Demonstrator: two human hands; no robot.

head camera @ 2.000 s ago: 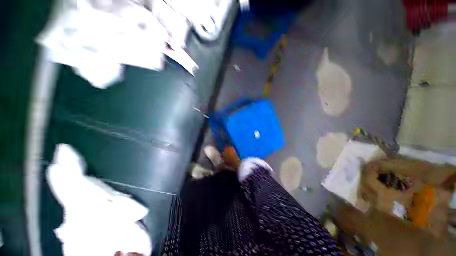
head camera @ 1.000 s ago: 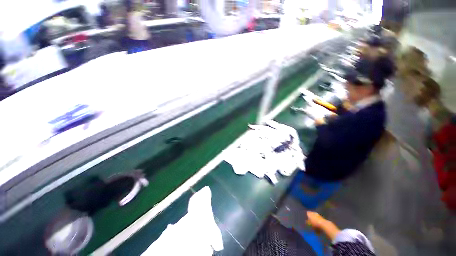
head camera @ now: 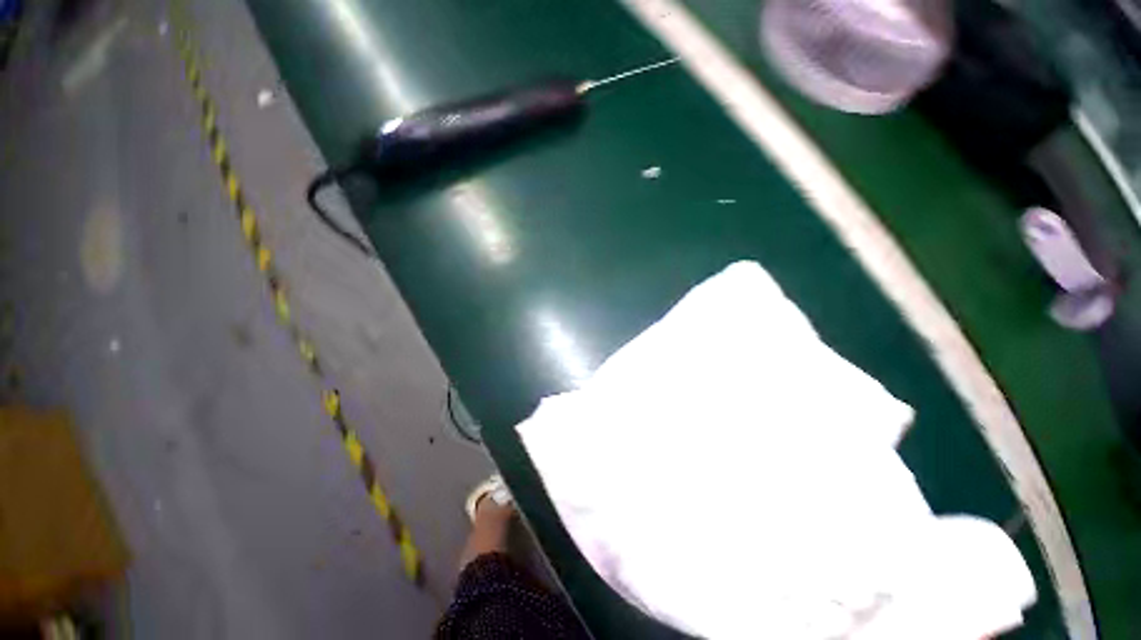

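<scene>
A black stick-shaped electric screwdriver (head camera: 482, 130) lies across the green bench (head camera: 551, 238) at the upper left, its thin steel bit pointing right and its black cord hanging over the bench edge. A large, overexposed white patch (head camera: 751, 463), perhaps cloth or foam, lies on the bench at the lower middle; its surface detail is lost. Neither my left hand nor my right hand shows. At the bottom, a bare ankle, a light shoe and dark dotted fabric show beside the bench.
A pinkish-white round fan housing (head camera: 861, 50) and a curved light part (head camera: 1066, 265) lie on the recessed green belt, beyond a pale rail (head camera: 876, 256). Small bits lie on the bench. A yellow-black floor line (head camera: 300, 344) and a brown box (head camera: 56, 513) are at left.
The view has swung from along the line down to the bench. The hand and light cuff seen earlier have left the picture, as has the seated coworker. The screwdriver now shows.
</scene>
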